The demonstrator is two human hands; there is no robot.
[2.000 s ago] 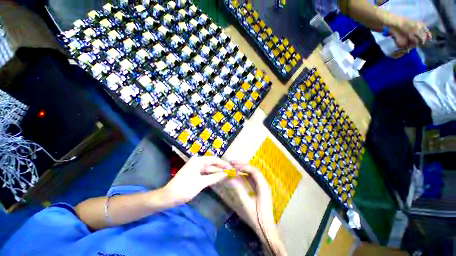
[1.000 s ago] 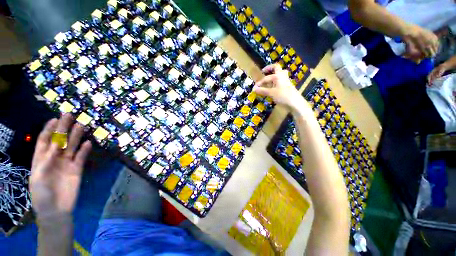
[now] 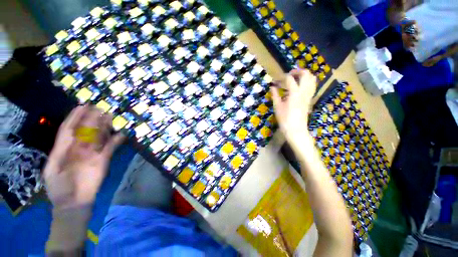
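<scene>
The main black tray (image 3: 228, 197) holds tight rows of small circuit boards; most have pale tops (image 3: 173, 78), and those near its right corner have amber tape tops (image 3: 186, 175). My left hand (image 3: 78, 160) is blurred at the tray's left edge, with an amber tape piece (image 3: 87, 133) on its fingers. My right hand (image 3: 295, 103) is at the tray's right edge, thumb and finger pinched near an amber piece (image 3: 280, 92); whether the piece is held or on a board is hidden. A shiny amber tape sheet (image 3: 281, 211) lies on the light board (image 3: 221, 221), partly under my right forearm.
A second tray of amber-topped boards (image 3: 351, 150) lies to the right. Another amber-topped group (image 3: 291, 37) is at the back. White plastic parts (image 3: 376, 68) are piled at the far side. A coworker's hand (image 3: 409, 32) is at upper right. White cables (image 3: 25, 170) are at left.
From one second ago, my left hand has moved up and right, still with amber tape on its fingers. Two seconds ago both hands were together near the tape sheet. The whole view has shifted slightly.
</scene>
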